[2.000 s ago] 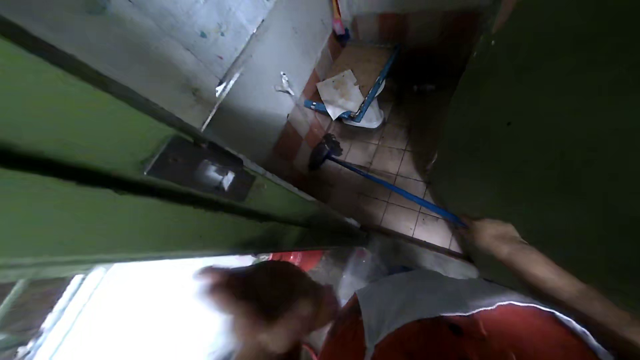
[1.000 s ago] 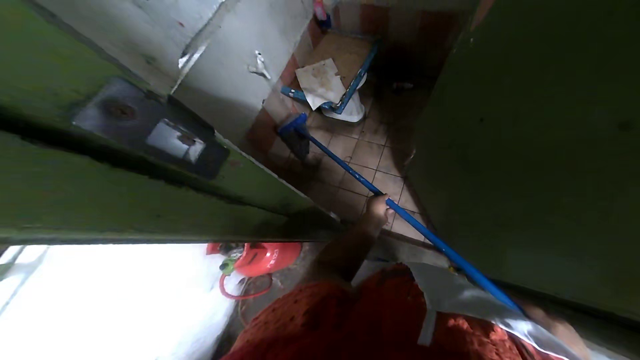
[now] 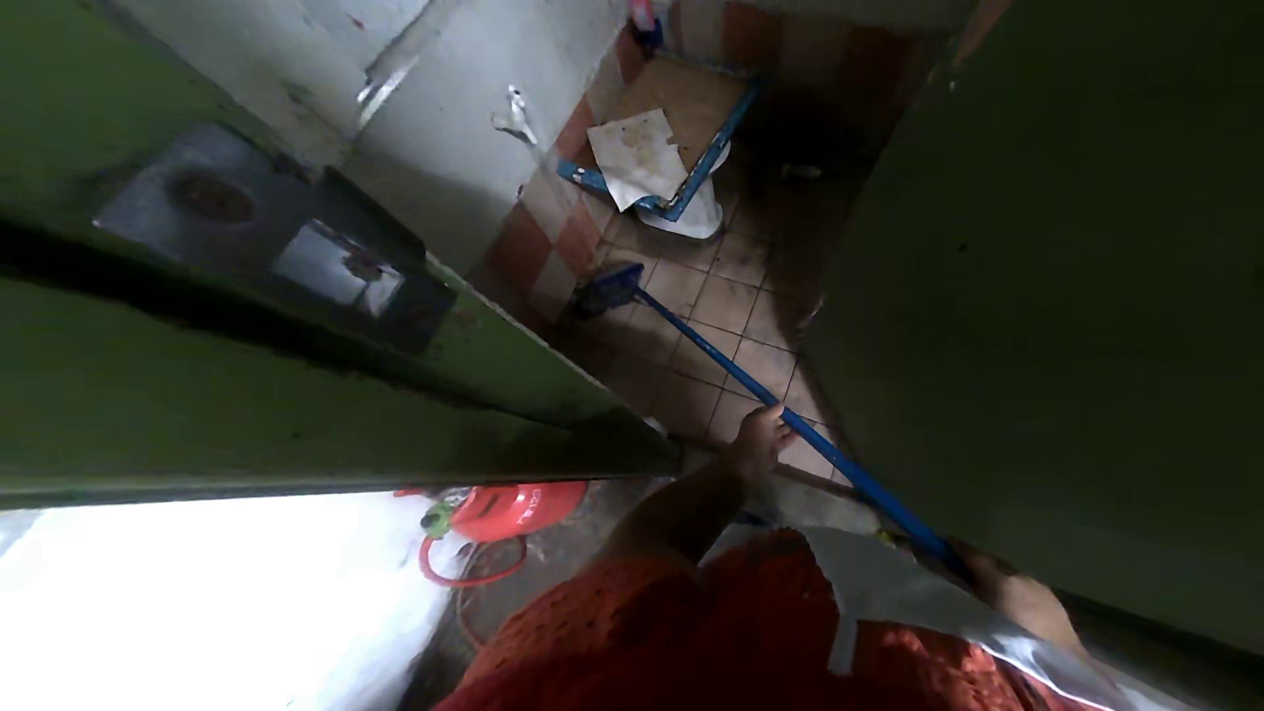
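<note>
A long-handled broom with a blue handle (image 3: 736,371) slants across the doorway. Its blue head (image 3: 609,288) with dark bristles rests on the tiled floor (image 3: 726,301), close to the left wall. Midway along the handle, my left hand (image 3: 760,441) is closed round it. My right hand (image 3: 1017,591) grips the upper end, near my body at the lower right; some of its fingers are hidden.
A green door frame (image 3: 296,415) stands at left, a green panel (image 3: 1037,326) at right. Behind the broom, a board with blue edging (image 3: 726,123) and a stained paper (image 3: 640,158) lies over a white toilet (image 3: 693,212). A red gas cylinder (image 3: 518,509) with a hose is at lower left.
Two seconds ago my left hand was off the broom, blurred at the lower left; now it holds the handle. My right hand has moved down and right, toward my body.
</note>
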